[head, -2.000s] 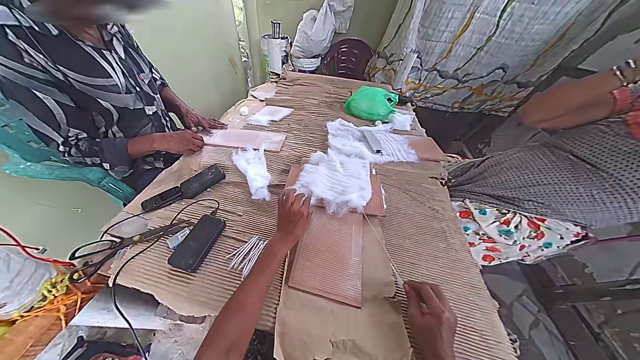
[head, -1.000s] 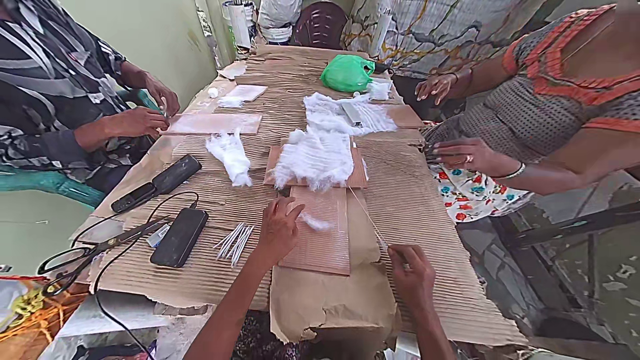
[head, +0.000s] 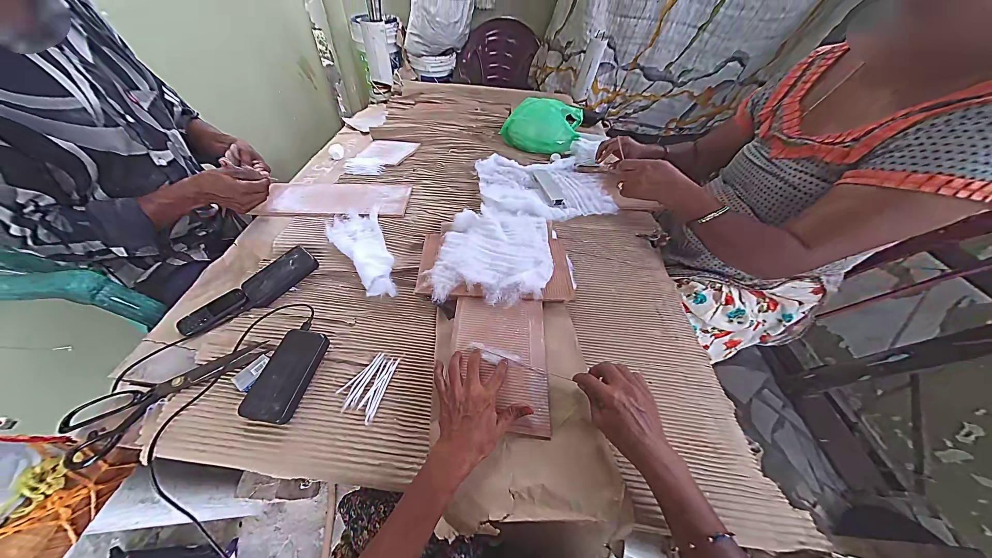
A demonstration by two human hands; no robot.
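Flat on a ribbed, translucent board (head: 539, 415) rests my left hand (head: 473, 399), fingers spread near a small tuft of cotton (head: 494, 354). My right hand (head: 620, 399), just right of the board, pinches a thin stick (head: 559, 377) whose far end reaches over the board to the tuft. Beyond my hands, a sheet of white cotton wool (head: 496, 256) covers much of another board (head: 564, 288). Several white sticks (head: 370, 386) lie in a loose bundle left of my left hand.
Scissors (head: 174, 382), a black power bank (head: 284, 376) with a cable and a black case (head: 279, 277) lie left. A cotton strip (head: 364, 252) is nearby. People work at both sides, with boards (head: 333, 199) and more cotton (head: 511, 182). A green plastic bag (head: 540, 125) sits farther back.
A small cotton tuft now lies on the near board, where none shows two seconds ago. My left hand has come down from the cotton sheet onto this board. The person at right has brought both hands together.
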